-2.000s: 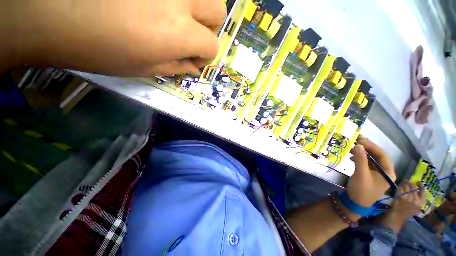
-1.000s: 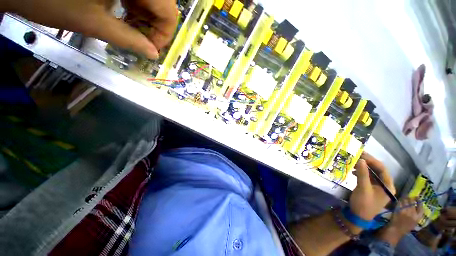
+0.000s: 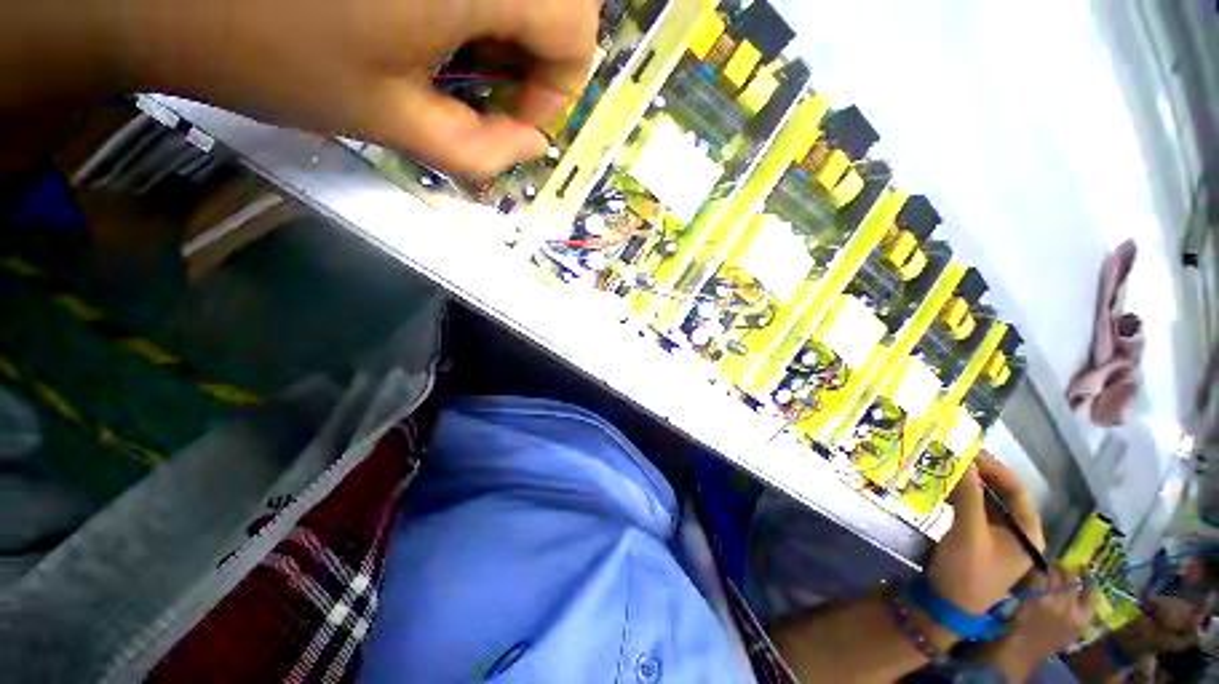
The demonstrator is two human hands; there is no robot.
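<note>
A side-by-side row of circuit boards (image 3: 775,261) with yellow edges, pale blocks and fine coloured wires runs diagonally across the picture. My left hand (image 3: 468,94) is large, blurred and cut off at the upper left. Its thumb and fingers curl together at the row's left end; whether they grip a board or a small part is hidden. My right hand (image 3: 987,535), with a blue wrist strap, is at the row's far right end. It holds dark, thin tweezers (image 3: 1016,524) slanting across the hand; their tips cannot be made out.
The pale metal bench edge (image 3: 562,327) runs along the near side of the boards. A crumpled pink cloth (image 3: 1110,341) lies beyond them. Another person's hand (image 3: 1049,621) and another yellow board (image 3: 1099,555) are at the lower right. A blue-shirted torso (image 3: 535,521) fills the lower middle.
The boards and pink cloth appear lower and farther along in the picture as the view shifts. My left hand has moved right in the picture since one second ago. My right hand still holds the tweezers.
</note>
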